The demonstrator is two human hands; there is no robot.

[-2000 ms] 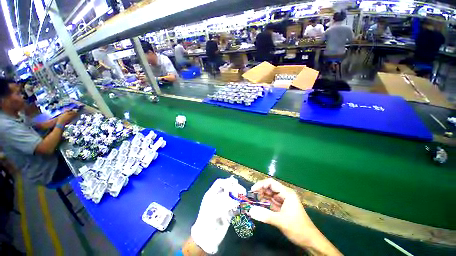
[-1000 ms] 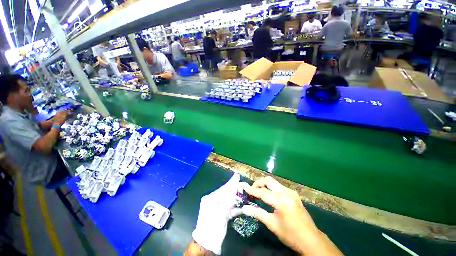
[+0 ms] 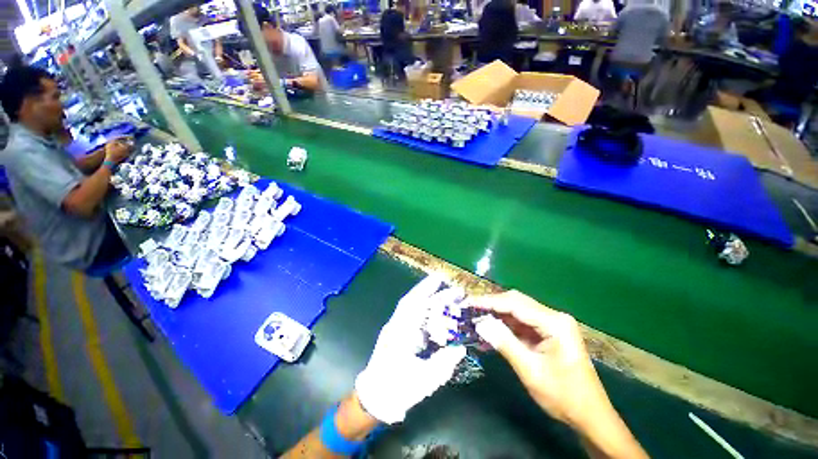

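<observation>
My left hand [image 3: 408, 359], in a white glove with a blue wristband, holds a wired unit with a circuit board [image 3: 466, 368] over the dark green bench. My bare right hand [image 3: 538, 350] has its thumb and fingertips at the unit's right side, on small dark parts. The fingers cover most of the unit. A single white housing [image 3: 284, 337] lies near the front edge of the blue sheet [image 3: 242, 368]. Rows of white housings [image 3: 215, 246] stand farther back on that sheet.
Units are heaped [image 3: 170, 184] at far left, by a seated person [image 3: 54, 170]. The green conveyor belt [image 3: 404, 202] runs behind the bench with scattered units [image 3: 297, 159]. Across it are a blue sheet with a black bundle [image 3: 614, 139] and an open carton [image 3: 574, 97]. A thin white stick [image 3: 715, 435] lies at right.
The view has tilted down. Both hands have closed in around the unit, and the board now hangs less visibly below them. Units on the belt have shifted left.
</observation>
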